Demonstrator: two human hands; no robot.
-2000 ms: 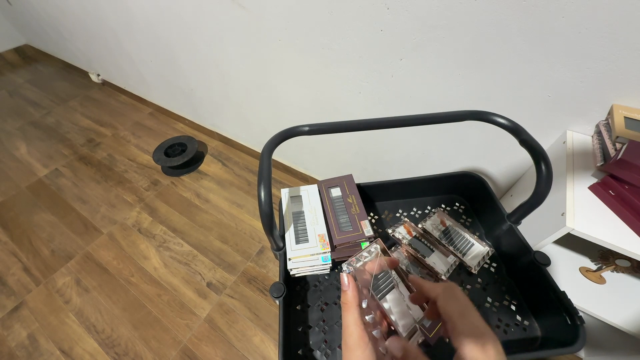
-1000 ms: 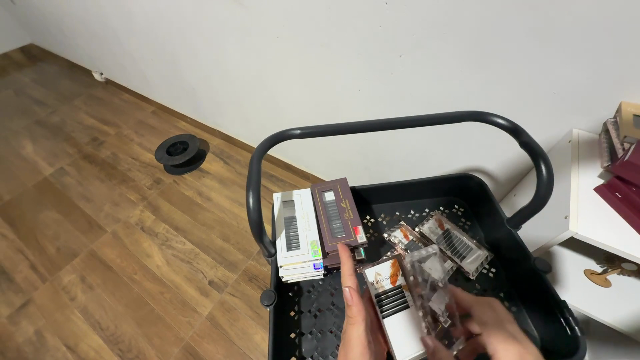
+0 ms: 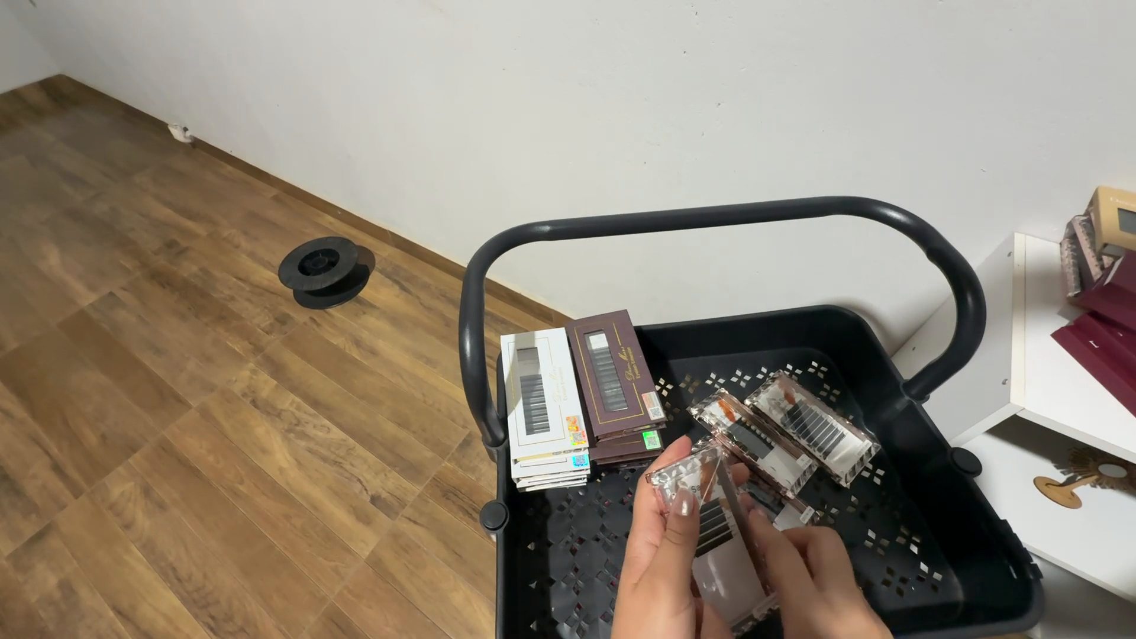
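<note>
Over a black plastic basket (image 3: 754, 321), my left hand (image 3: 661, 559) holds a clear plastic eyelash-extension case (image 3: 732, 568) with dark strips inside, its thumb on the front. My right hand (image 3: 812, 577) grips the right side, where a clear panel or second case stands at an angle; which, I cannot tell. Past my fingers, several similar clear cases (image 3: 816, 430) lie in the basket. At the basket's left stand a stack of white windowed boxes (image 3: 537, 390) and, beside it, a stack of dark maroon ones (image 3: 614, 373).
The basket's handle (image 3: 710, 216) arches upright near the white wall. A black empty spool (image 3: 324, 271) lies on the wood-look floor. At right, a white shelf unit (image 3: 1016, 328) holds maroon packets (image 3: 1105, 342), a beige box (image 3: 1114, 217) and a gold-coloured ornament (image 3: 1056, 491).
Both hands have shifted and turned the clear plastic in them; a second ago the case's front faced up more openly, with the other clear piece to its right. The stacked boxes look unmoved.
</note>
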